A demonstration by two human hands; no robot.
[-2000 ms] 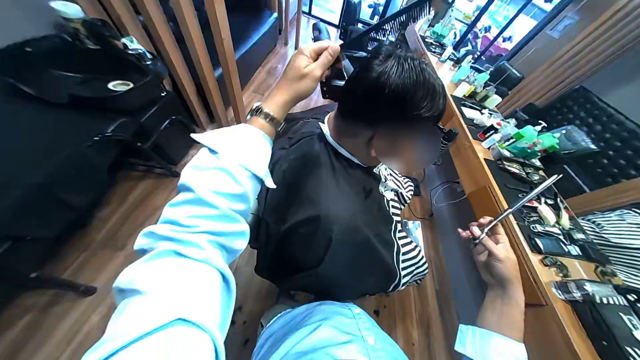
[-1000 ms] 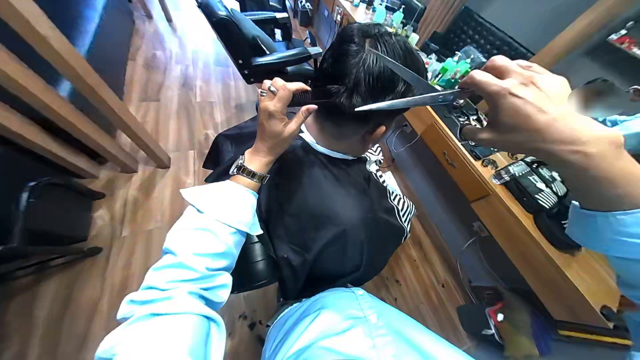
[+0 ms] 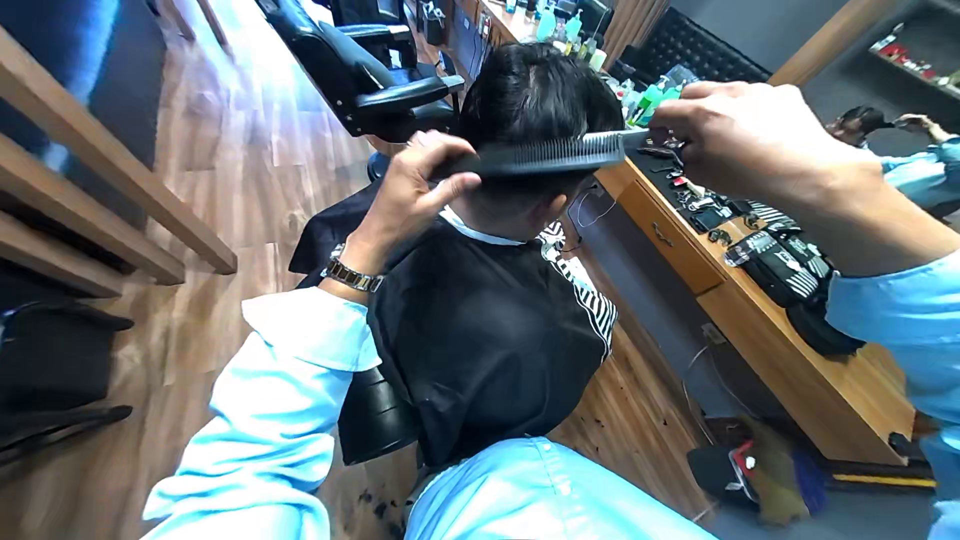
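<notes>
A seated person with dark hair (image 3: 536, 90) faces away, draped in a black barber cape (image 3: 487, 322) with a white neck strip. My left hand (image 3: 409, 191) grips one end of a black comb (image 3: 547, 159), which lies level across the back of the head, teeth up. My right hand (image 3: 739, 142), at the right of the head, is closed on haircutting scissors (image 3: 634, 139). Their blades run left behind the comb teeth and are mostly hidden; whether they are apart I cannot tell.
A wooden counter (image 3: 757, 330) along the right holds bottles, clippers and a black tool case (image 3: 780, 262). An empty black barber chair (image 3: 375, 67) stands behind at the upper left. Wooden slats (image 3: 112, 180) rise at the left. A bag and other items (image 3: 750, 472) lie on the floor at lower right.
My right hand, low at the right two seconds ago, is now up beside the head with the scissors. The comb, earlier raised above the head, now lies across its back. The view has shifted.
</notes>
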